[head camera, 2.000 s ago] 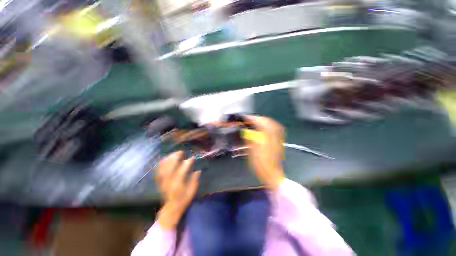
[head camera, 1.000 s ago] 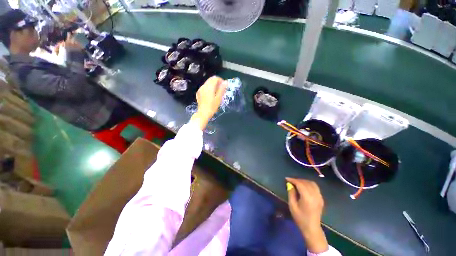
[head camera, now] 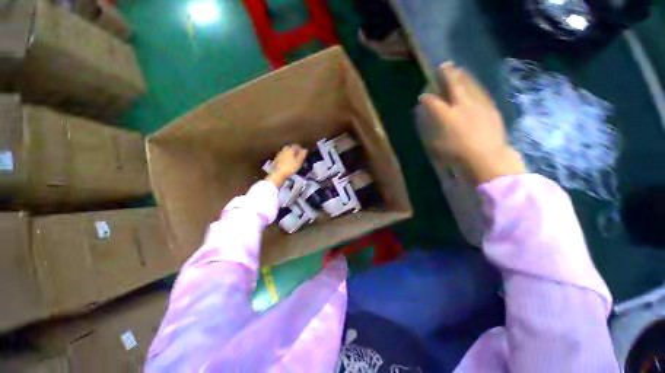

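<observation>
A large open brown carton (head camera: 219, 131) stands on the floor beside the bench. Several white and black camera parts (head camera: 337, 162) lie at its bottom. My left hand (head camera: 287, 162) reaches down into the carton and touches the upper left part of this group; whether its fingers grip a part cannot be told. My right hand (head camera: 467, 120) is at the bench's edge, slightly blurred, fingers bent; whether it holds anything cannot be told. The tangled translucent-white loops (head camera: 558, 127) lie on the bench to its right.
Closed cartons (head camera: 87, 167) are stacked at the left. Red stool parts (head camera: 306, 29) show beyond the open carton, and another red piece is below it. Dark, shiny parts (head camera: 561, 18) lie on the bench at the top right. A shoe (head camera: 386, 44) shows near the bench.
The view has turned left and down to the carton. My left hand has moved from the white loops on the bench into the carton. My right hand is now at the bench edge.
</observation>
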